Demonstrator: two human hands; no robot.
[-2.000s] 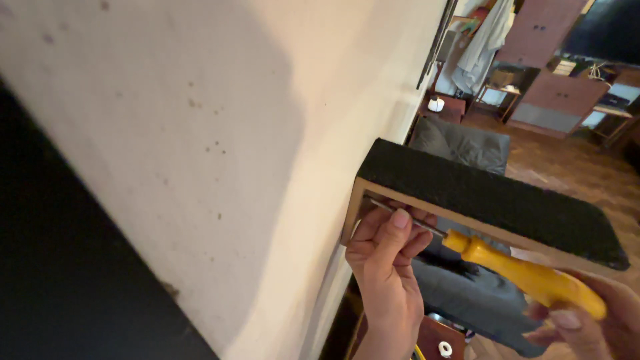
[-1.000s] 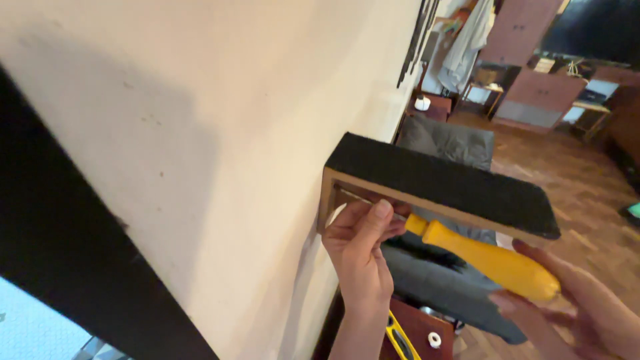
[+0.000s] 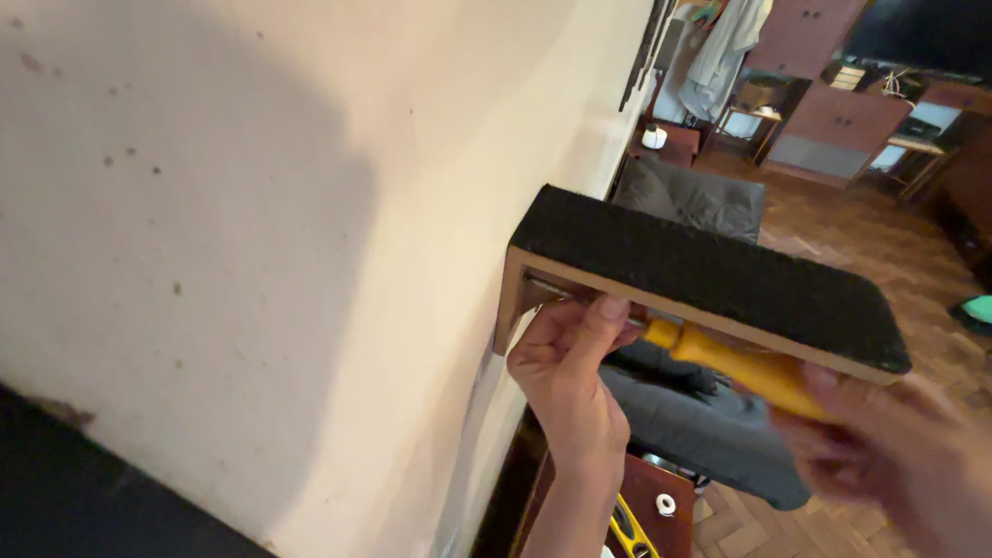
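A wooden shelf bracket or small shelf with a black fuzzy covering [image 3: 697, 267] stands out from the pale wall. Beneath its top board, my left hand [image 3: 581, 349] pinches the metal shaft of a screwdriver near the inner corner by the wall. My right hand [image 3: 868, 434], blurred, is closed around the yellow handle of the screwdriver [image 3: 721, 356]. The shaft runs toward the shelf's upright part against the wall; its tip and any screw there cannot be made out.
The wall [image 3: 310, 232] fills the left side. Below are a dark red table [image 3: 659, 496] with a yellow spirit level [image 3: 632, 531] and a white roll [image 3: 665, 504], and a grey sofa [image 3: 713, 418]. Cabinets [image 3: 845, 120] stand across the wood floor.
My left hand stays at the shaft near the shelf's inner corner. My right hand remains on the yellow handle, its hold shifted and now blurred. The view has shifted somewhat.
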